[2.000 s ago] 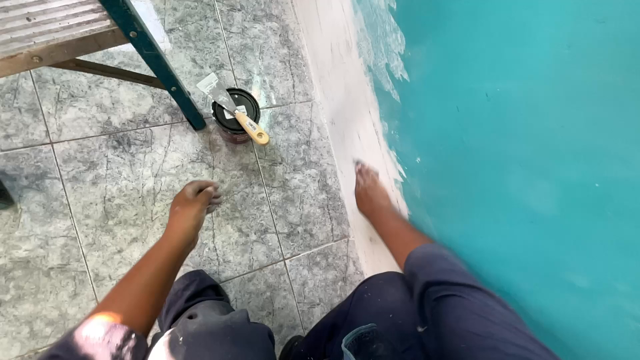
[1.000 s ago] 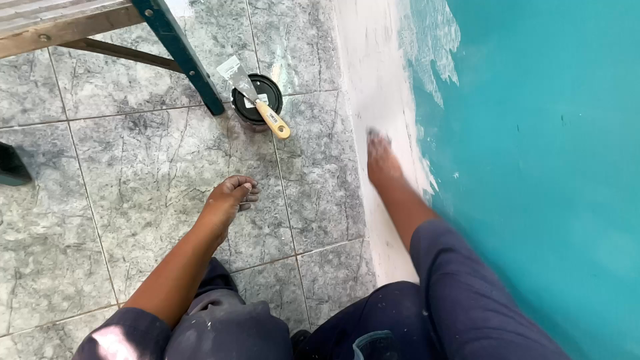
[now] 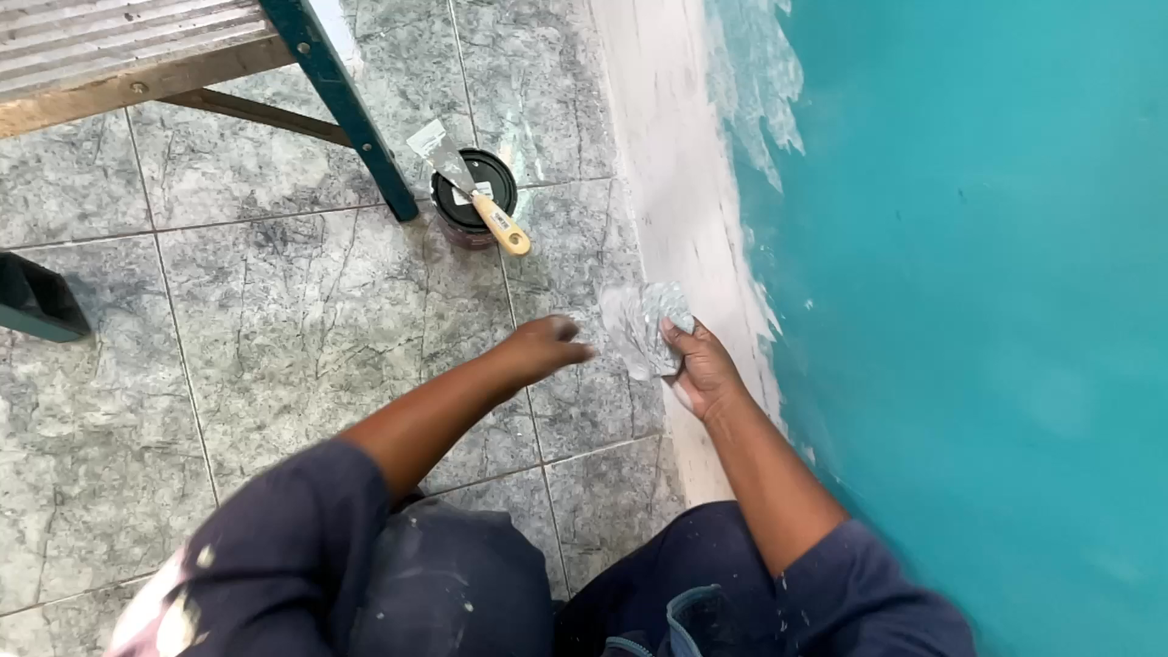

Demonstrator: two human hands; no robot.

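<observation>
My right hand (image 3: 703, 365) grips a crumpled, whitish-grey sheet (image 3: 643, 328), perhaps sandpaper, between thumb and fingers, beside the foot of the wall. Just left of the sheet is my left hand (image 3: 547, 349), blurred, its fingers apart and holding nothing. Along the bottom of the teal wall (image 3: 967, 274) runs a whitish band (image 3: 675, 210) with ragged edges. A putty knife (image 3: 497, 222) with a pale wooden handle and a smeared metal blade lies across the black lid of a can (image 3: 474, 164) on the floor, farther ahead of both hands.
A stepladder's metal tread (image 3: 137, 55) and teal leg (image 3: 342, 109) stand at the upper left, the leg close to the can. Another dark teal leg end (image 3: 41, 297) is at the left edge. Grey marbled floor tiles (image 3: 301, 301) run up to the wall. My knees are at the bottom.
My right hand, earlier blurred against the whitish band, has come away from it with the sheet now in plain view. My left hand has moved right, close to the sheet, and its fingers have opened.
</observation>
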